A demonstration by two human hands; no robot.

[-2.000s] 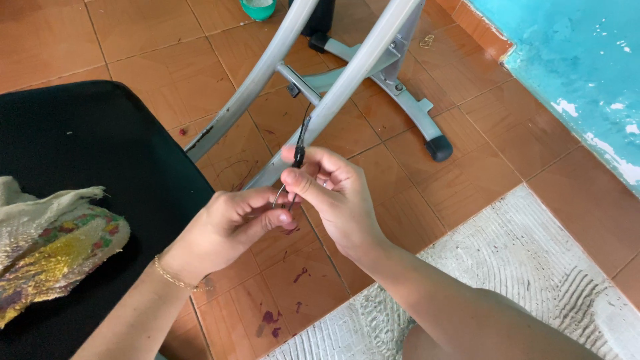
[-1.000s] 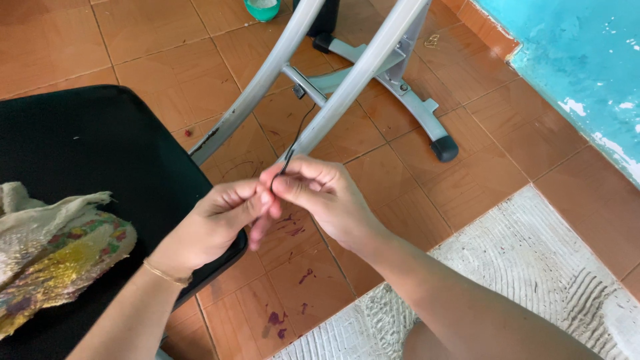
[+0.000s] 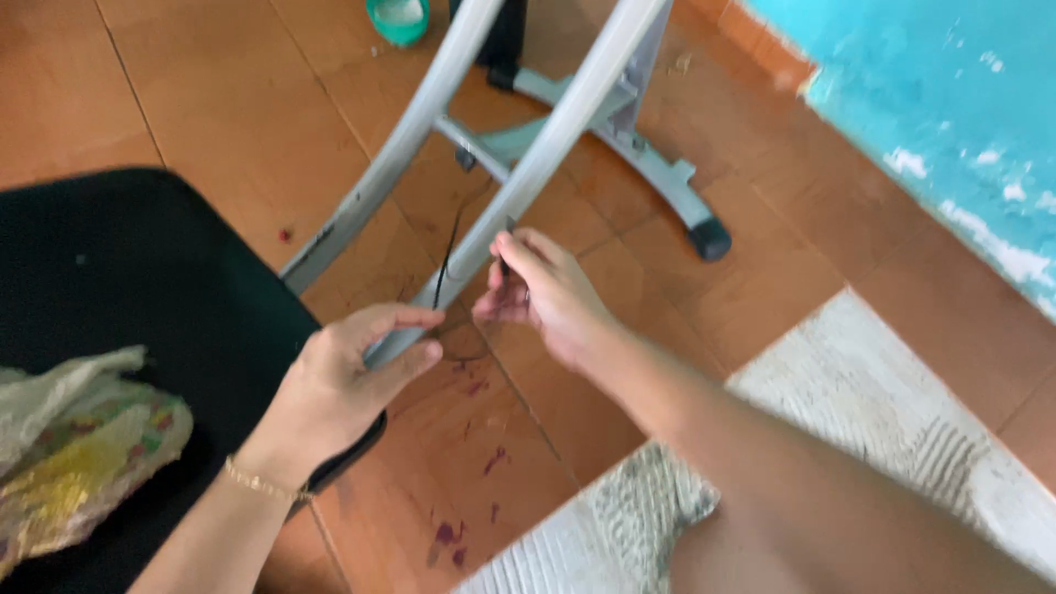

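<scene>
A thin black cord runs down in front of a grey metal tube of a frame. My left hand is beside the cord's lower end, thumb and forefinger apart, nothing seen between them; whether a fingertip touches the cord is unclear. To its right, my right hand pinches a small dark object between thumb and fingers. That object is mostly covered by the fingers and blurred, so its kind cannot be told. A thin loop, perhaps thread or wire, shows faintly below, between the hands.
A black padded seat with a stained, colourful cloth on it is at the left. Behind the tubes are a metal foot with a black end cap and a green bowl. A turquoise wall and a white ridged slab are at the right.
My hands, together at the cord in the earlier frames, have moved apart. The left thumb and forefinger have opened. The right hand now shows a small dark object in its pinch.
</scene>
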